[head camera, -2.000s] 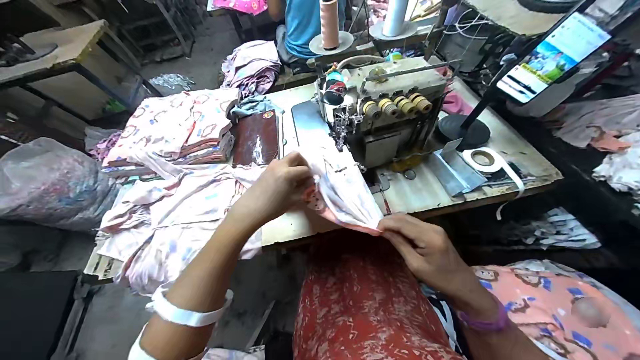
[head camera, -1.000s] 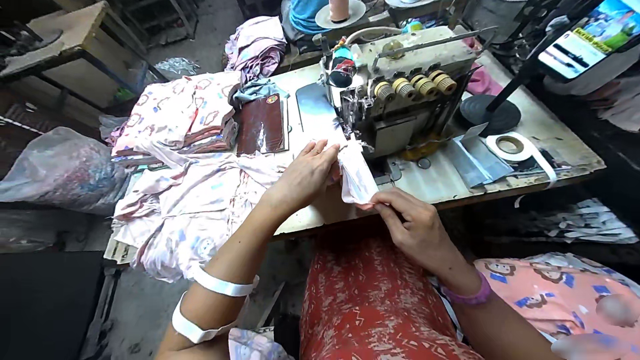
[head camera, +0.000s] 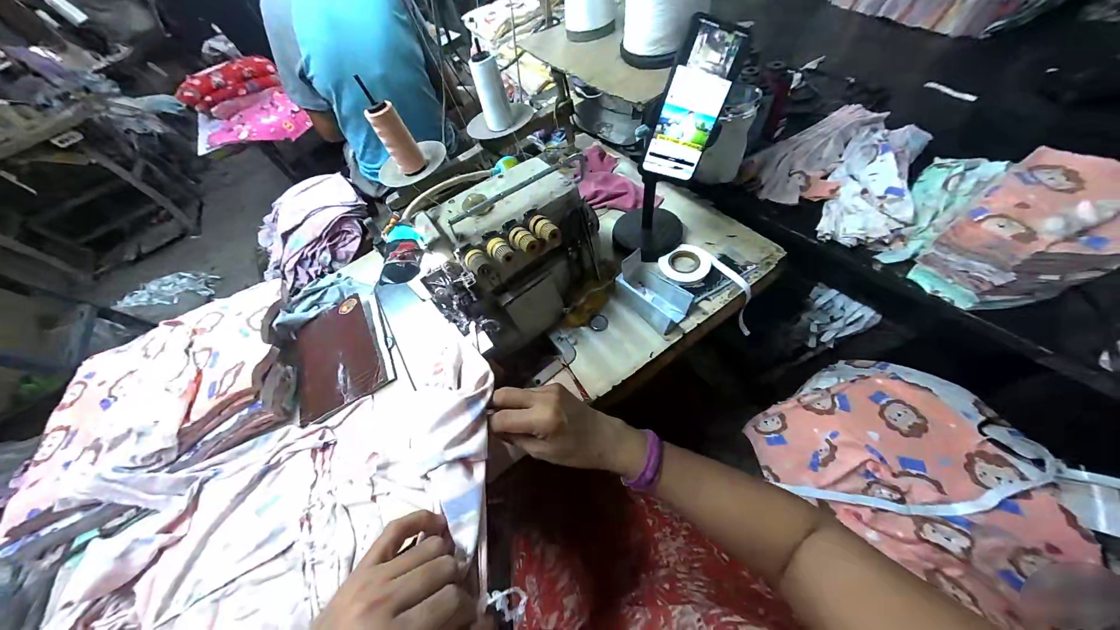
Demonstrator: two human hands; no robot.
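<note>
An overlock sewing machine (head camera: 525, 254) with several thread tension dials stands on the worktable. Just in front of its presser area, my right hand (head camera: 551, 420) pinches the edge of light printed fabric (head camera: 446, 402) between thumb and fingers. My left hand (head camera: 407, 577) lies lower, its curled fingers on the same pale fabric near the front edge; whether it grips the fabric is unclear. The fabric's edge runs roughly straight between the two hands. More printed pieces (head camera: 236, 534) spread out to the left.
A brown booklet (head camera: 341, 359) lies left of the machine. To its right are a metal tray (head camera: 652, 293), a roll of white tape (head camera: 685, 264) and a phone (head camera: 691, 105) on a stand. Peach printed fabric (head camera: 901, 446) lies at the right. A person (head camera: 359, 70) in blue is beyond.
My left hand has moved from beside the machine down toward the front edge. The small white piece held between both hands earlier is no longer distinct. The view has swung upward and right.
</note>
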